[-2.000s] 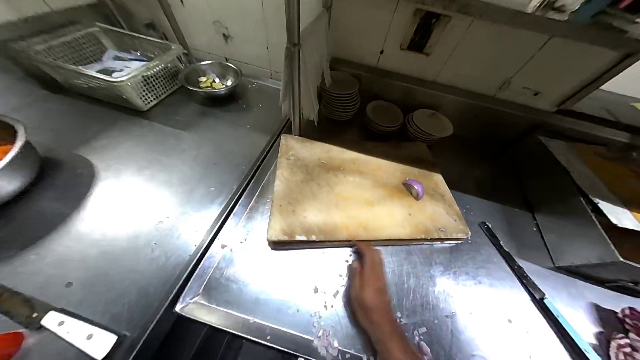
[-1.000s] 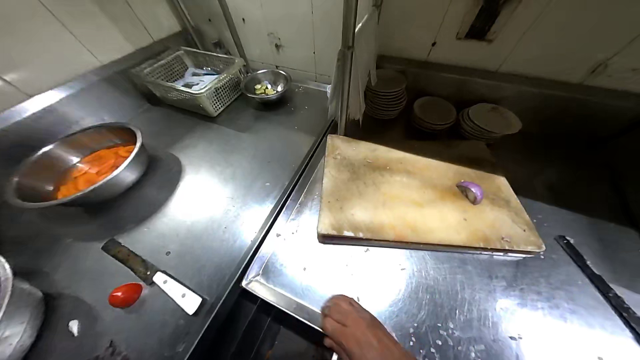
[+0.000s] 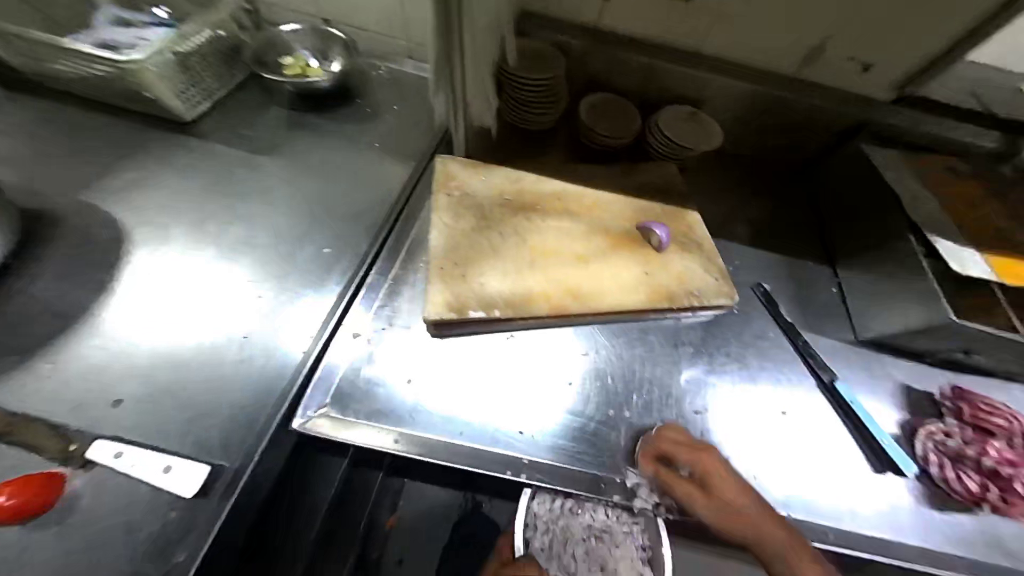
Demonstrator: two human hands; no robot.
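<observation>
My right hand (image 3: 696, 480) is at the steel counter's front edge, fingers curled beside a small heap of chopped onion (image 3: 644, 490); whether it grips anything cannot be told. At the bottom, my left hand (image 3: 512, 560) holds the rim of a white-edged container (image 3: 664, 548) filled with chopped onion (image 3: 588, 536), just below the edge. A worn cutting board (image 3: 560, 248) lies behind, bearing a purple onion wedge (image 3: 655, 235). To the right are a blue-handled knife (image 3: 832, 380) and a pile of sliced red onion (image 3: 972, 448).
On the left counter are a white-handled knife (image 3: 148, 466), a red tomato (image 3: 30, 498), a plastic basket (image 3: 168, 80) and a steel bowl (image 3: 300, 52) with pale green pieces. Stacked plates (image 3: 532, 80) stand behind the board. A gap runs between the two counters (image 3: 360, 276).
My left hand and the container of chopped onion have come into view at the bottom. My right hand is now beside onion bits at the counter's edge. The view has shifted.
</observation>
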